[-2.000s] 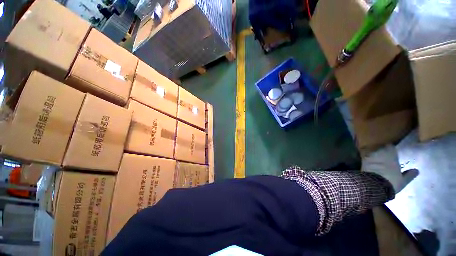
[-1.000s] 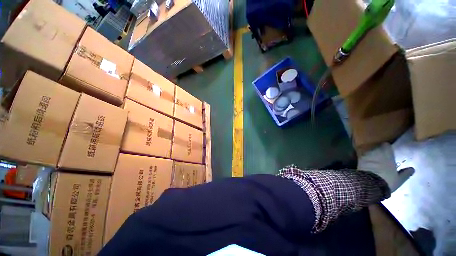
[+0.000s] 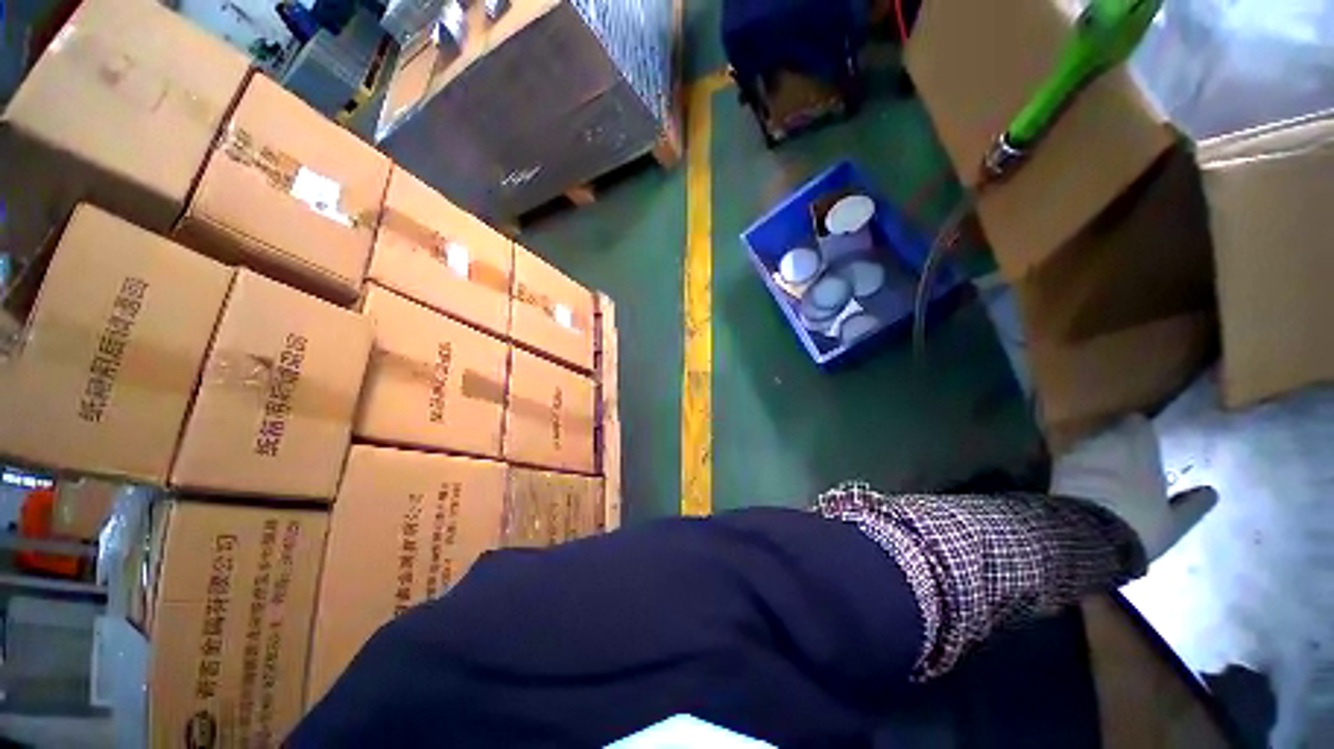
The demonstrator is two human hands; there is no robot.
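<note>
My left hand, in a whitish glove, lies at the right, at the near edge of the bright metal panel, just below the open carton. Its thumb points right over the panel. The other fingers are not clear, and I cannot tell if they hold anything. A brown-white check sleeve cover runs up to the wrist. My right hand is out of the picture. The panel is cut off by the right edge.
The open cardboard carton stands above the hand, with a green-handled tool on it. A blue bin with white and grey rounds is on the green floor. Stacked cartons stand left of a yellow line.
The view shifts slightly. My left hand stays at the panel edge with only a very small movement; nothing is seen taken or let go.
</note>
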